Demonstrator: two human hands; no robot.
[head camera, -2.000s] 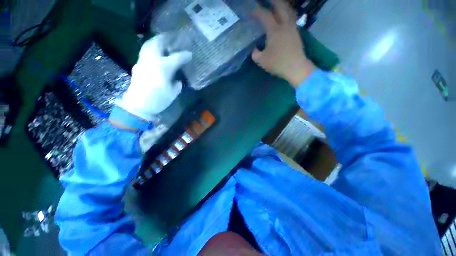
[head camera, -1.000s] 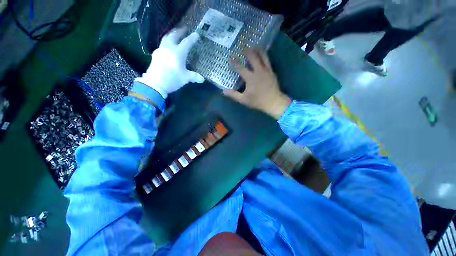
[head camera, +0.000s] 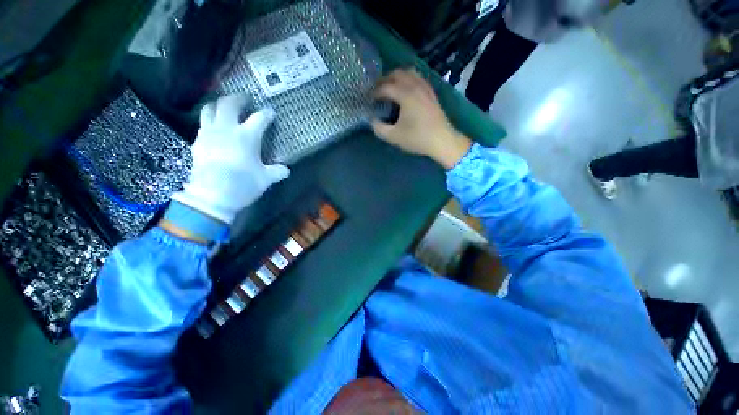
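The bagged component pack (head camera: 316, 101), clear plastic over a grey dotted block with a white label, lies at the back of the green mat. My left hand (head camera: 231, 154), in a white glove, is at its left corner with fingers spread. My right hand (head camera: 417, 117), bare, has curled fingers at its right edge; whether they pinch the plastic is hard to tell. The assembly fixture (head camera: 271, 266), orange-brown and black with silver pieces in several slots, lies diagonally in front of the pack.
Two black bins stand at the left, one with silver clips (head camera: 53, 251), one with fine screws (head camera: 134, 150), crossed by a blue coiled cord (head camera: 113, 194). A cardboard carton (head camera: 462, 247) is beside my lap. Other people (head camera: 648, 158) show at the upper right.
The view has shifted. The pack's label is turned differently. My right hand has moved from on top of the pack to its right edge. My left hand remains by its left corner.
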